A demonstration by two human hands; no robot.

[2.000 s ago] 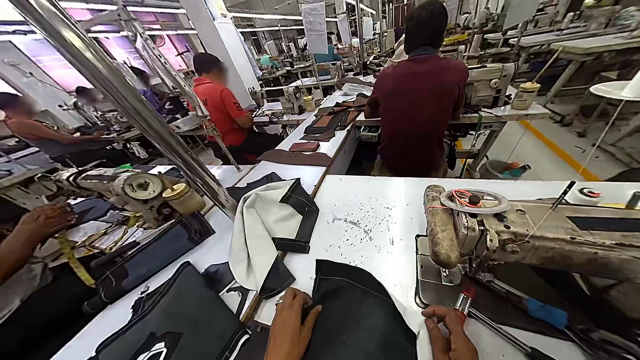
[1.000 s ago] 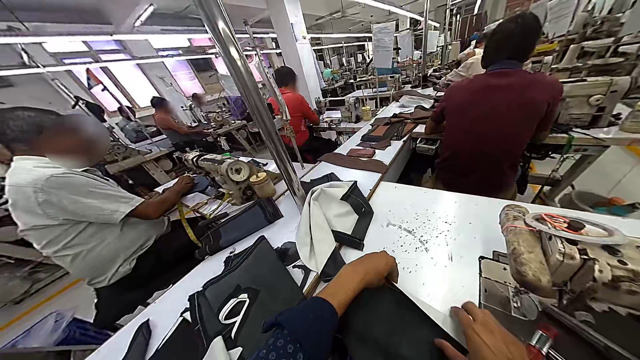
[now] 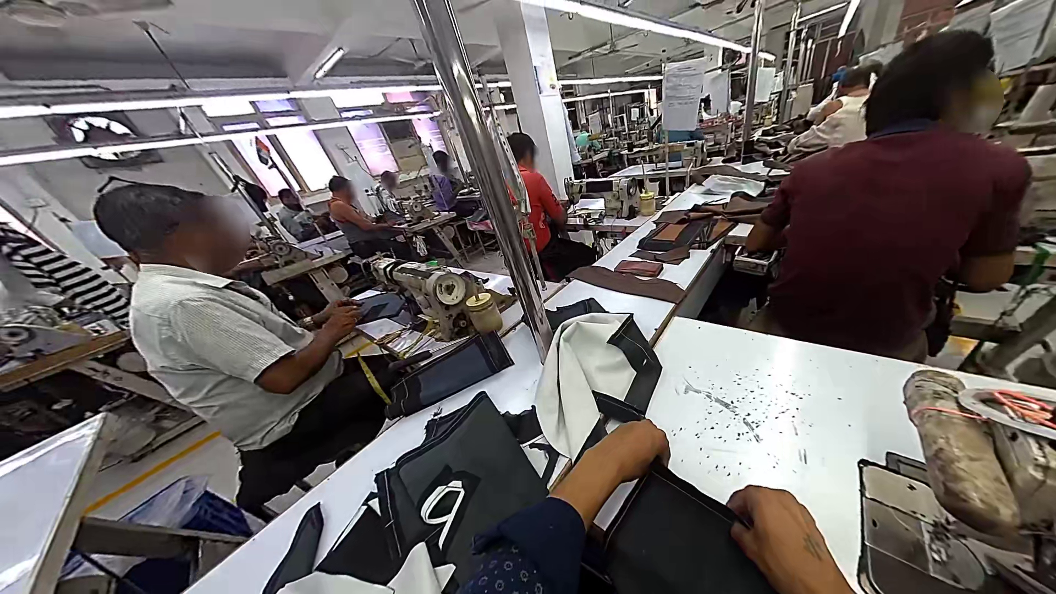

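A black stitched leather-like panel [image 3: 681, 532] lies at the front of the white worktable, between my hands. My left hand [image 3: 631, 452] grips its far left corner, fingers bent over the edge and partly hidden. On the panel's right edge, my right hand [image 3: 775, 528] pinches the material between thumb and fingers. Beyond my left hand, a folded piece with a pale backing [image 3: 577, 371] and dark stitched border rests on the table. Black panels [image 3: 470, 478], one bearing a white mark, are stacked left of my left arm.
An industrial sewing machine [image 3: 961, 445] stands at the right, near my right hand. A metal pole [image 3: 487, 165] rises beyond the pale-backed piece. Dark specks lie on the white tabletop [image 3: 742, 404]. One co-worker [image 3: 223, 355] sits at left; another [image 3: 891, 239] sits ahead at right.
My left hand has moved from the panel's near left side to its far left corner. The view has swung left, bringing the seated co-worker at left into sight.
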